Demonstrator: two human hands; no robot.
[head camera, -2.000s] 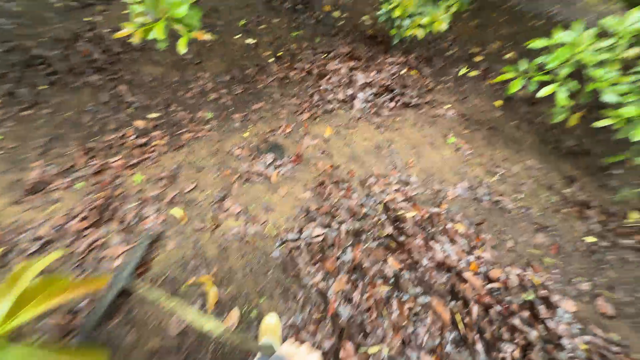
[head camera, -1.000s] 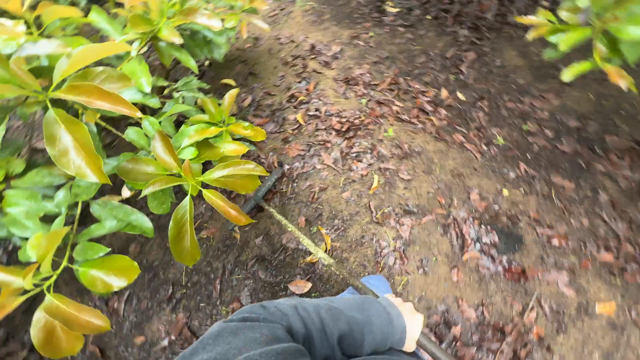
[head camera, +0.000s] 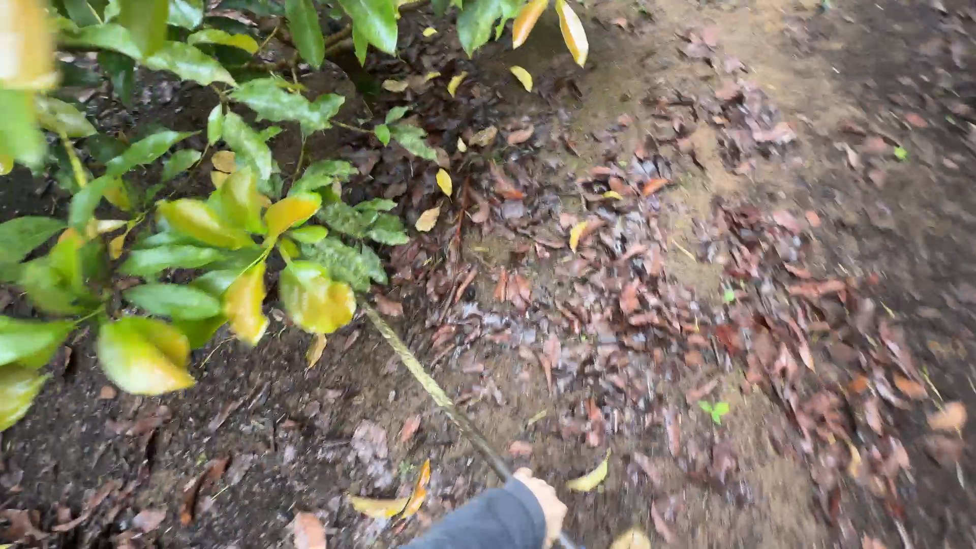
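My left hand (head camera: 543, 505), in a dark grey-blue sleeve, reaches in from the bottom edge and is closed around a long pole (head camera: 428, 383). The pole is slim, mottled yellow-green and darker near the hand. It slants up and left over the soil, and its far end is hidden behind green and yellow leaves (head camera: 316, 293). Below the hand the pole runs out at the bottom edge. My right hand is not in view.
A leafy bush (head camera: 175, 301) with low branches fills the left and upper left, some leaves close to the camera. Brown fallen leaves (head camera: 633, 282) lie thickly over damp soil at the middle and right. Bare dark soil (head camera: 252, 435) shows at the lower left.
The view has swung a lot. The pole's dark crossbar end, in sight one second ago beside the leaves, is now hidden by foliage. The hand remains on the pole.
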